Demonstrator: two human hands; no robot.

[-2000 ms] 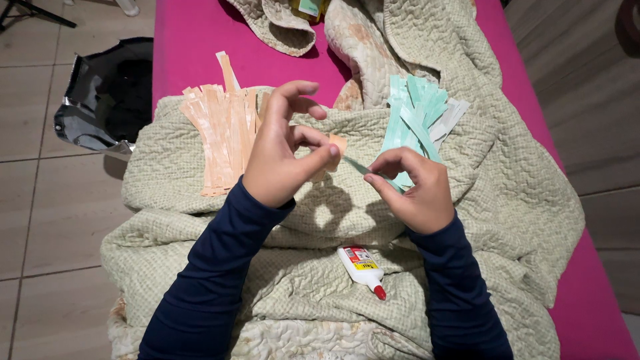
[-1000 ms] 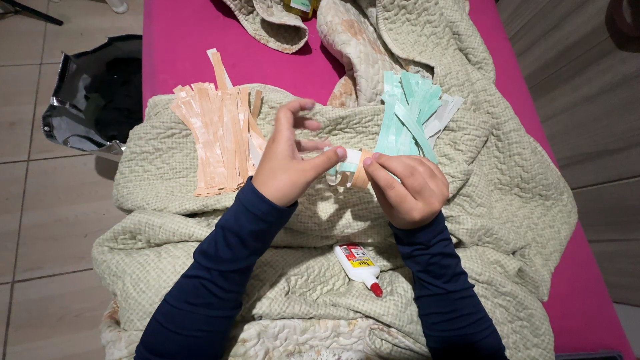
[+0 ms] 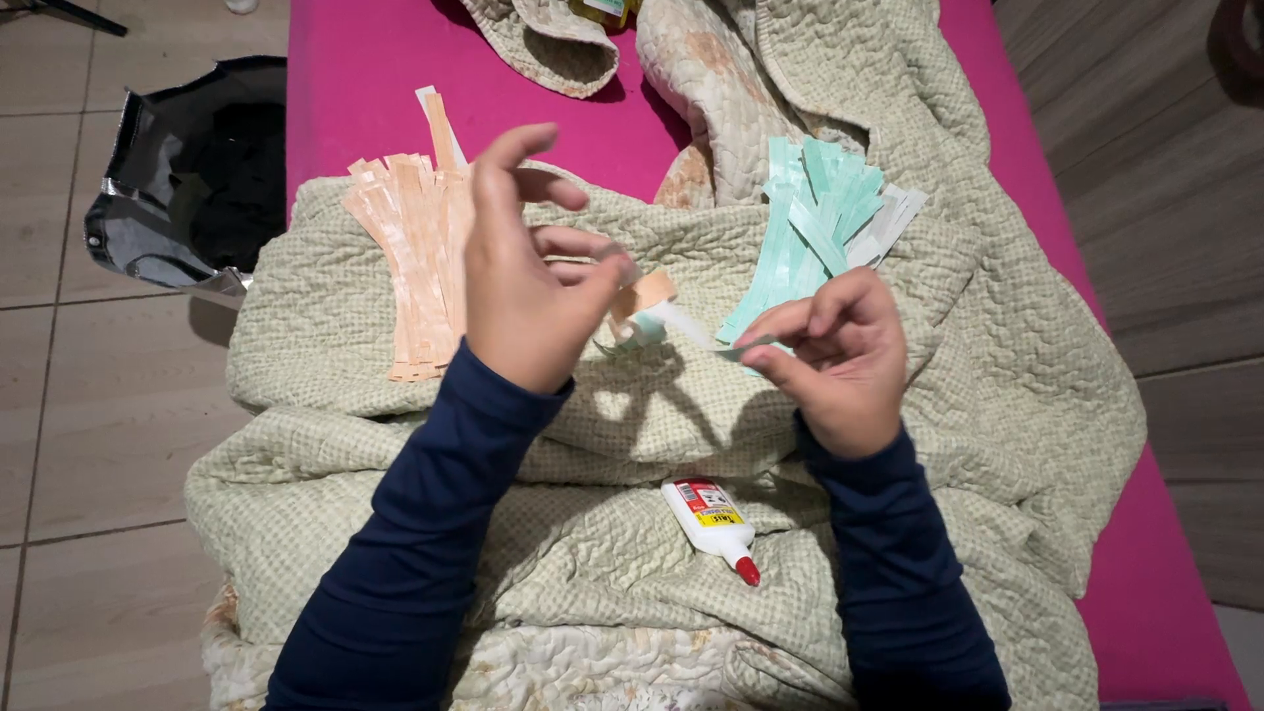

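Between thumb and fingertips, my left hand pinches a small chain of curled paper loops, orange and green. A strip, white on one face and green on the other, runs from the chain to my right hand, which pinches its far end. Orange paper strips lie in a bundle left of my left hand, partly hidden by it. Beyond my right hand lie green paper strips, with a few white or grey ones beside them. A white glue bottle with a red tip lies below the hands.
A rumpled light green quilt covers much of a bright pink surface. An open black bag or bin stands on the tiled floor at the left. A yellowish container shows at the top edge, beside folds of the quilt.
A second ago my hands were close together at the loops. My right hand has moved right, and a strip now spans the gap between the hands.
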